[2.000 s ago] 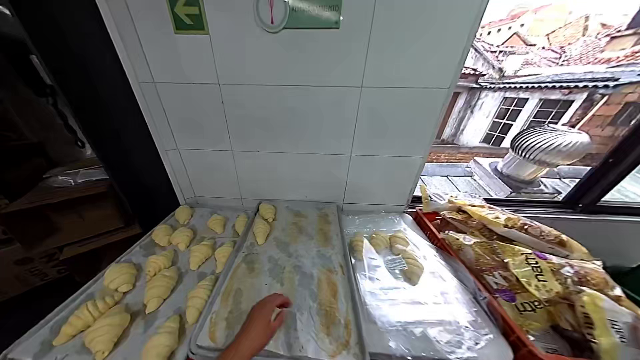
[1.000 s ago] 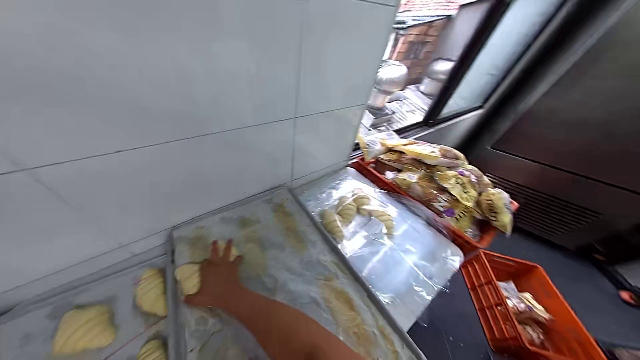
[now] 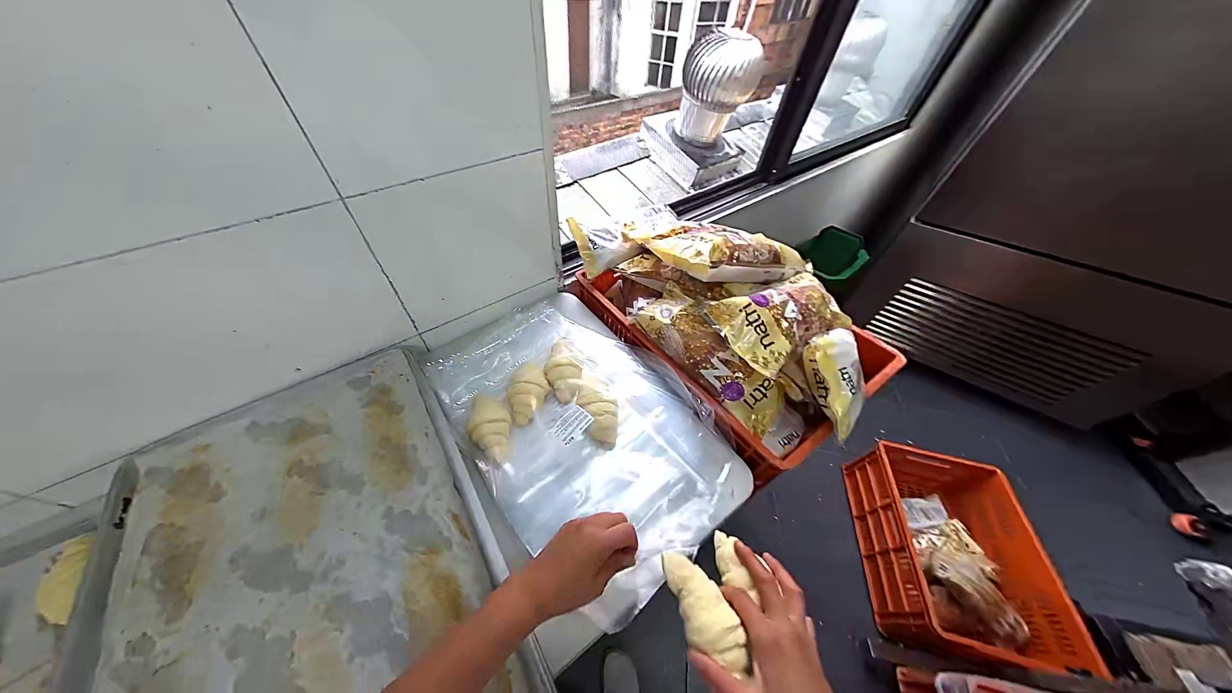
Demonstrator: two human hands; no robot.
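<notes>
My right hand (image 3: 770, 626) holds two raw croissants (image 3: 707, 611) at the lower right, over the floor just beyond the tray's corner. My left hand (image 3: 587, 558), its fingers curled together, is over the near edge of a clear plastic bag (image 3: 616, 500); whether it pinches the plastic cannot be told. Inside or under that bag, several raw croissants (image 3: 527, 393) lie grouped near the back left of a metal tray (image 3: 736, 481). To the left is a tray lined with stained greyish paper (image 3: 346, 568), with no croissants on its visible part.
An orange crate (image 3: 885, 361) heaped with packaged bread (image 3: 760, 327) stands by the window. A second orange crate (image 3: 1001, 481) with bagged items is on the dark floor (image 3: 799, 529). Part of a croissant (image 3: 65, 577) shows on another tray at far left. A tiled wall (image 3: 289, 318) borders the trays.
The view has swung right. One second ago a hand was on a croissant on the stained tray; now both hands are by the bagged tray's near edge, with two croissants in the right one.
</notes>
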